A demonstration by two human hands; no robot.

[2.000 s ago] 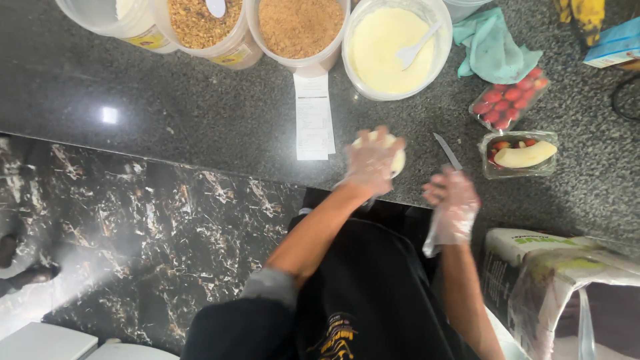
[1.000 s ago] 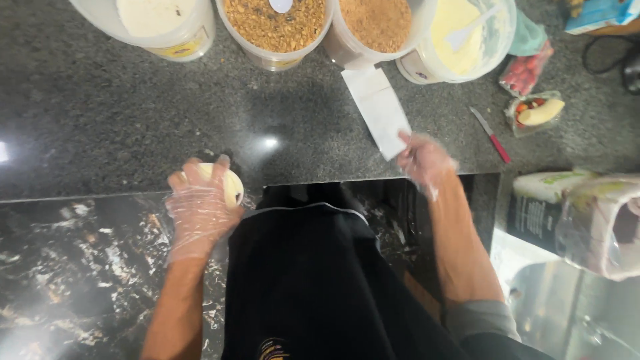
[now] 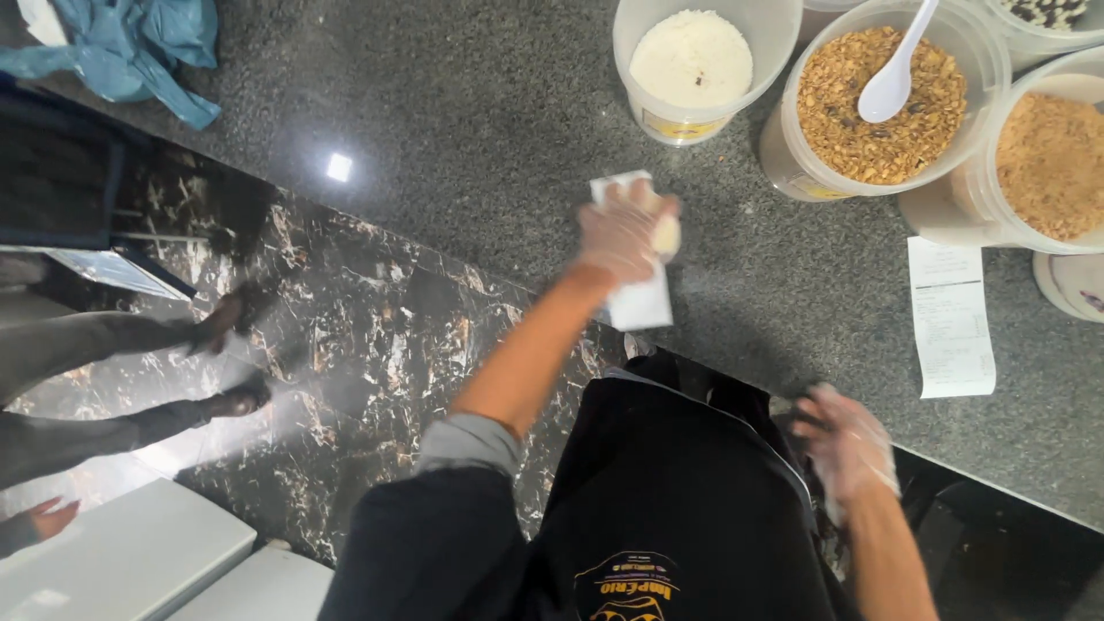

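Note:
My left hand (image 3: 623, 226), in a clear plastic glove, is closed around a small round container with pale contents (image 3: 667, 235), partly hidden by the palm. Beneath it a white paper slip (image 3: 640, 300) lies on the dark granite counter. My right hand (image 3: 849, 444), also gloved and blurred, hangs at the counter's edge with its fingers apart and nothing in them. A printed receipt (image 3: 953, 319) lies on the counter above and to the right of that hand.
Along the back right stand plastic tubs of white powder (image 3: 693, 60), granola (image 3: 880, 103) with a white spoon (image 3: 886, 90), and brown crumbs (image 3: 1052, 164). A blue plastic bag (image 3: 129, 52) lies at the upper left. Another person's legs (image 3: 112, 332) and hand (image 3: 54, 519) show at the left.
The view has swung left along the counter. My right hand, which was at a paper slip one second ago, has come away from it. My left hand still holds the round container.

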